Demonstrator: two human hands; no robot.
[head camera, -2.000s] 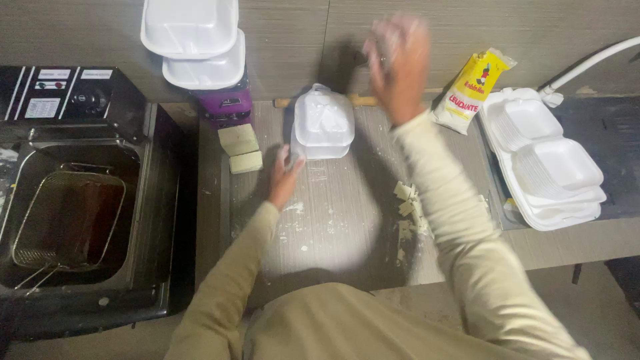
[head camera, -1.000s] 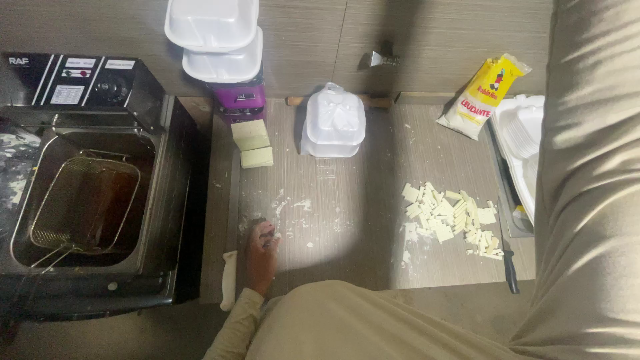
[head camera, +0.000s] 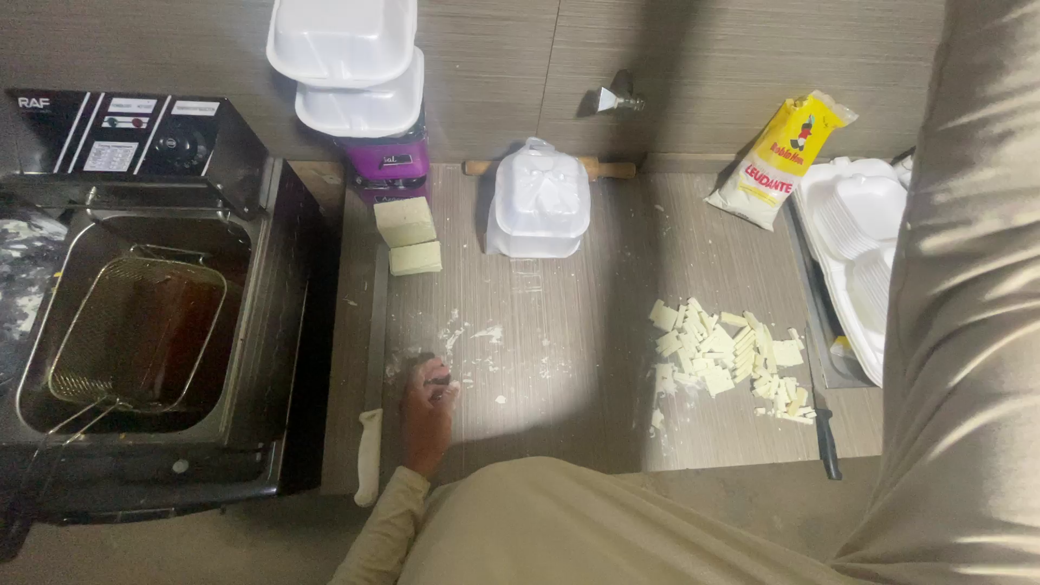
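Observation:
My left hand (head camera: 429, 418) rests low on the wooden-look counter, its fingers curled near white flour smears; whether it holds something small cannot be told. A white-handled knife (head camera: 370, 455) lies just left of it. My right hand is out of view; my raised sleeve (head camera: 959, 325) fills the right edge. Farther back, a white foam container in a clear plastic bag (head camera: 540, 199) stands in front of a wooden rolling pin (head camera: 611, 169). Two pale cheese blocks (head camera: 405, 221) sit left of it. Cut cheese pieces (head camera: 719, 349) lie in a pile at right, beside a dark-handled knife (head camera: 827, 445).
A deep fryer (head camera: 244, 357) with a wire basket (head camera: 138, 333) in dark oil stands at left. White foam containers (head camera: 345, 41) are stacked on a purple box (head camera: 390, 158). At back right are a yellow-and-white flour bag (head camera: 784, 158) and open foam containers (head camera: 865, 211).
My left hand has moved from beside the bagged container down toward the counter's front. My right hand, blurred above the counter two seconds ago, has left view. The view has shifted.

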